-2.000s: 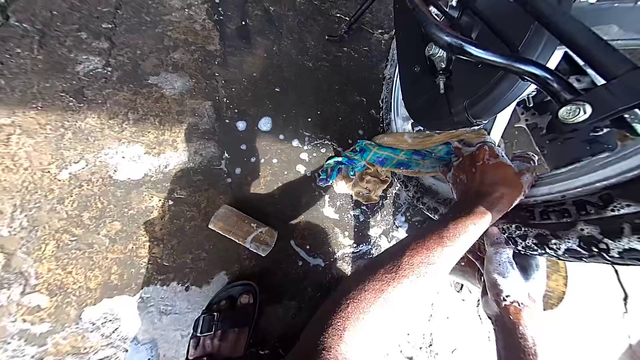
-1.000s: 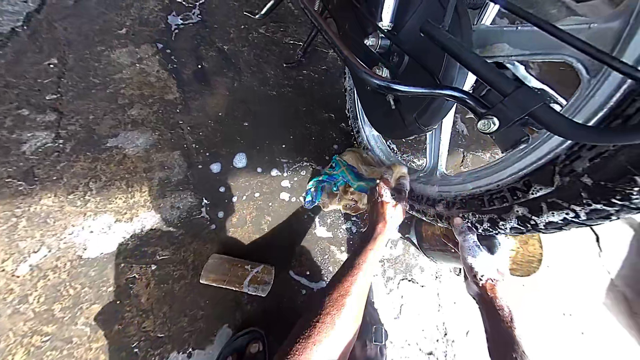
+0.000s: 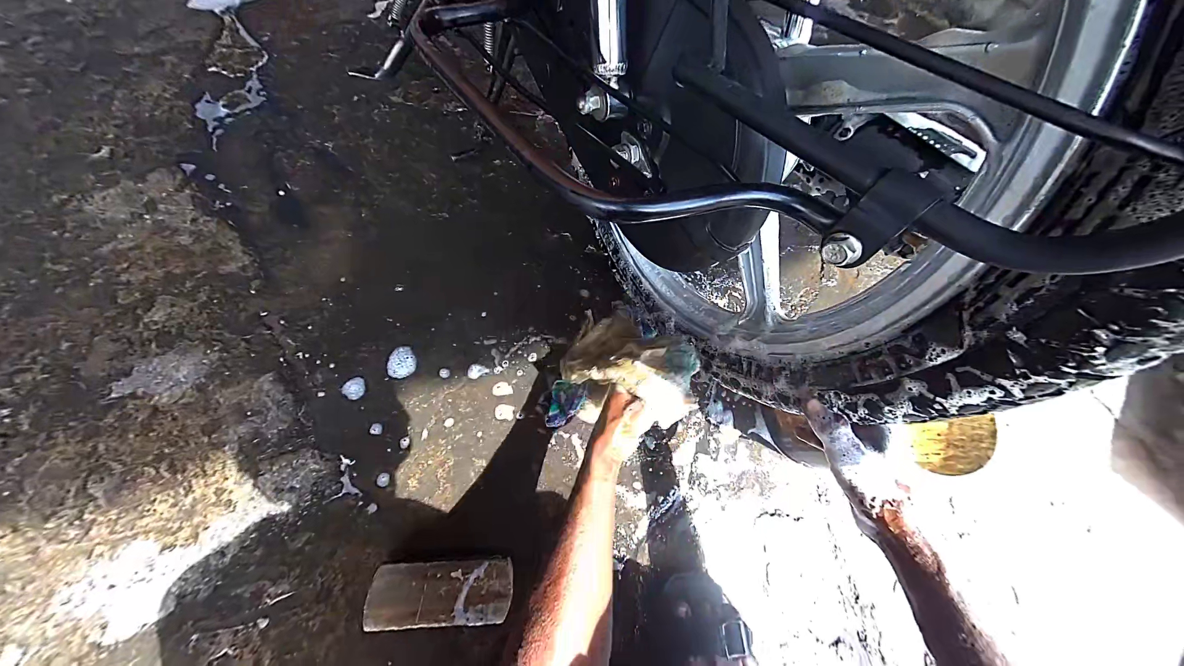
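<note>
A motorcycle's soapy tyre and grey alloy wheel rim fill the right side. My left hand is closed on a wet, yellowish cloth with a blue-green checked part, at the lower left edge of the tyre. Suds cover my right hand, whose fingertips touch the underside of the tyre; whether it grips anything is hidden by foam and glare.
A piece of wood lies on the wet ground at lower left. Behind my right hand is a round-ended wooden piece under the tyre. A black tubular guard juts out beside the wheel. Foam spots dot the ground.
My left hand and the cloth were farther up along the rim two seconds ago and are now at the tyre's lower left edge. The view has shifted closer to the wheel.
</note>
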